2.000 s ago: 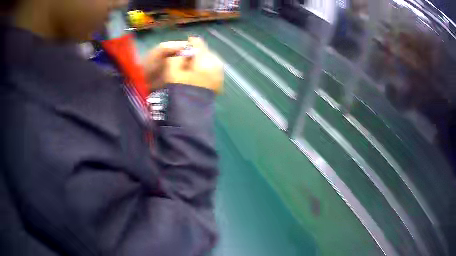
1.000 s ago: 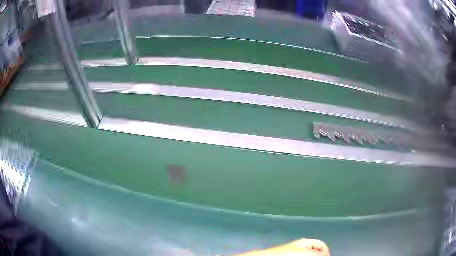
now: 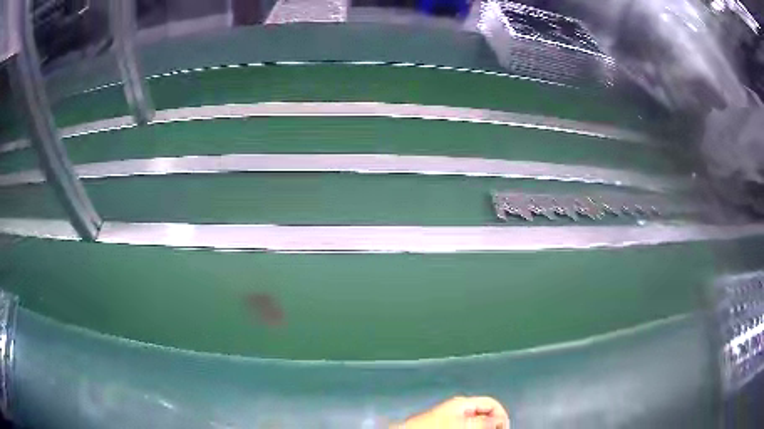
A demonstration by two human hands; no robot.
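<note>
One bare hand shows at the bottom edge, just right of the middle. It comes in from the lower left and looks like my left hand (image 3: 458,414). It is mostly cut off, with curled fingers towards the right; whether it holds anything cannot be told. My right hand is not in view. The hand is in front of the smooth green bench edge (image 3: 251,377). Beyond it lies the dark green conveyor belt (image 3: 402,302). A grey toothed row of metal parts (image 3: 570,206) lies between two silver rails on the right.
Long silver guide rails (image 3: 335,238) run across the view. Upright metal posts (image 3: 57,159) stand at the left. A clear plastic tray (image 3: 745,331) is at the right edge. A pale box or stacked trays (image 3: 544,42) stands across the belt. Blurred grey shapes fill the upper right.
The person in dark clothing at the left has gone out of view since the first frame. Since the second frame, the view has shifted slightly right and levelled; the hand stays at the bottom edge, slightly further left.
</note>
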